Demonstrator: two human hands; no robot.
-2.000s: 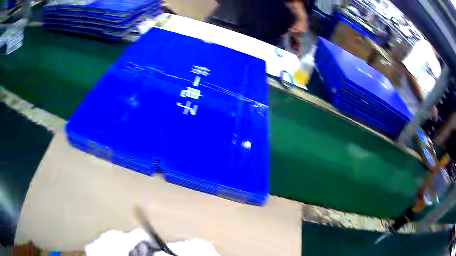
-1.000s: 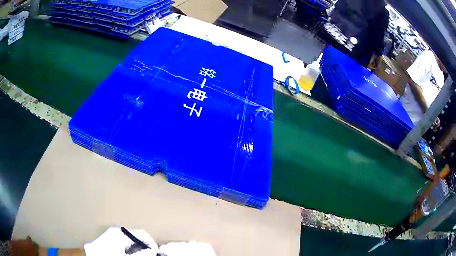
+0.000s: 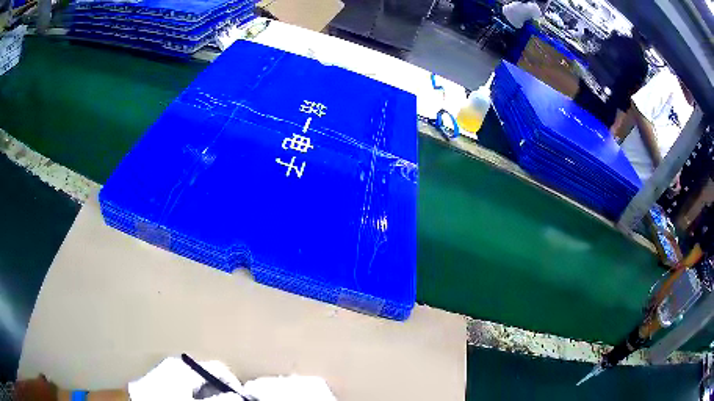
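Note:
My left hand (image 3: 168,381) wears a white glove and is cut off by the bottom edge. My right hand (image 3: 291,389), also in a white glove, is beside it at the bottom edge, close to or touching it. A thin dark stick, perhaps tweezers (image 3: 205,371), slants across the left glove down to the gap between the gloves. Which hand grips it cannot be told. Anything else in the gloves is hidden or out of the picture. The tan board (image 3: 156,305) lies under and beyond the gloves.
A stack of blue corrugated sheets (image 3: 258,180) lies just beyond the hands on the board and green belt (image 3: 501,251). A screwdriver (image 3: 638,333) hangs at right. More blue stacks (image 3: 564,133), a bottle with yellow liquid (image 3: 474,113) and a person (image 3: 622,70) are across the line.
The view has shifted slightly. The dark stick has swung from nearly upright to a flatter slant. The blurred person across the line has gone from top centre; a person shows farther right.

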